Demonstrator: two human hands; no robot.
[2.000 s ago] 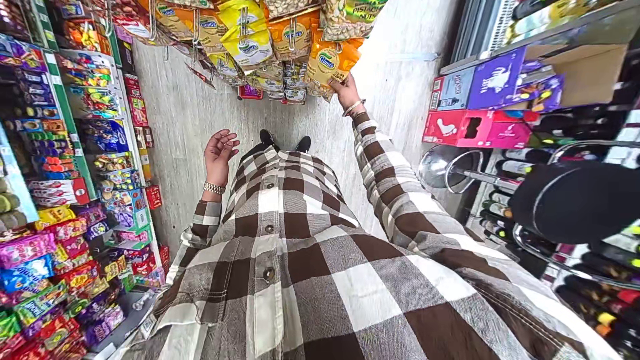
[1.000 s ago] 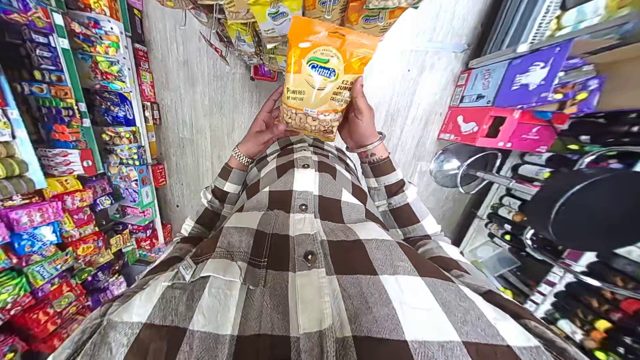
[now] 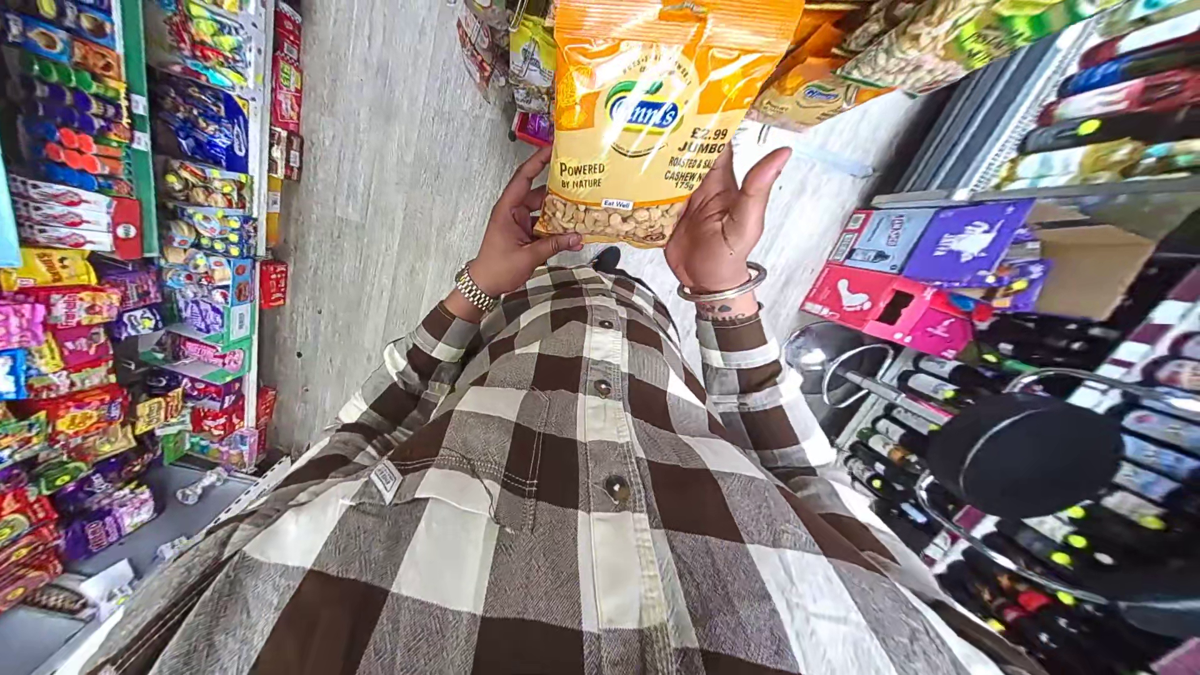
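An orange and yellow plastic bag of cashew nuts (image 3: 623, 141) is held upright at the top centre, its printed front facing me and its nuts showing through the bottom. My left hand (image 3: 516, 230), with a metal watch band at the wrist, grips the bag's lower left corner between thumb and fingers. My right hand (image 3: 722, 220), with a metal bangle, touches the lower right side with its thumb apart; its fingers are partly hidden behind the bag. Other nut bags (image 3: 806, 94) hang behind and to the right of it.
Shelves of bagged sweets (image 3: 84, 403) and chocolate (image 3: 202, 122) line the left. On the right are a pink cardboard box (image 3: 886, 305), a purple box (image 3: 970, 242), rows of bottles (image 3: 900, 431) and a black round stool seat (image 3: 1024, 455). Grey wood-look flooring (image 3: 356, 187) lies between.
Two seconds ago my right hand was at an orange bag on the hanging display and my left hand was apart from it. Now the cashew bag is before me between both hands.
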